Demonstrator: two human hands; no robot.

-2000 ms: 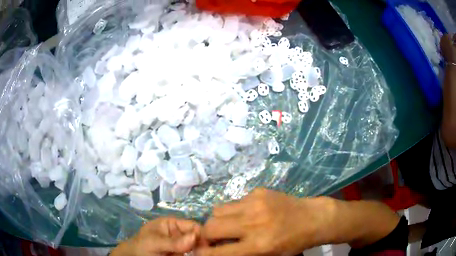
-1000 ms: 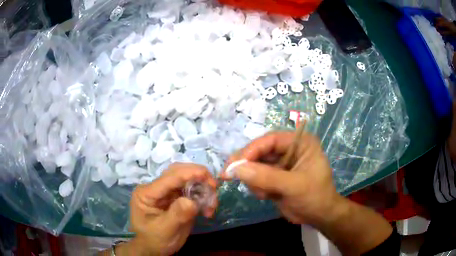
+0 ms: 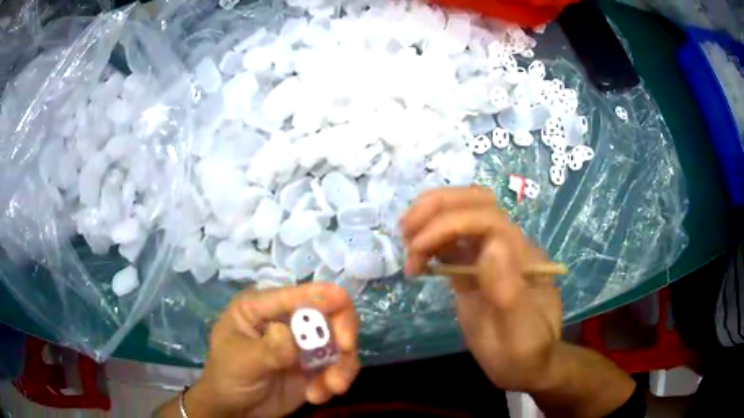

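Note:
My left hand [image 3: 277,347] holds a small clear housing [image 3: 318,357] in its fingertips at the lower centre. A white perforated insert plate [image 3: 310,328] with several dark holes lies on top of the housing, facing up. My right hand [image 3: 498,286] is raised to the right of it, apart from the housing. It holds a thin tan wooden stick [image 3: 542,269] lying across the fingers, roughly level. The large pile of frosted covers [image 3: 351,208] lies beyond both hands. A loose cluster of insert plates [image 3: 559,131] lies right of the pile.
Clear plastic sheeting [image 3: 636,188] covers the green table [image 3: 693,155]. A white and red marked piece [image 3: 519,188] lies beyond my right hand. A black phone [image 3: 598,51], a red-orange tray or bag [image 3: 522,8] and a blue tray [image 3: 718,106] are at the upper right. Red stools [image 3: 628,335] stand below.
The white insert held in my right fingertips one second ago is now on the housing in my left hand. My right hand has moved right, and the stick now lies nearly level. The view has shifted.

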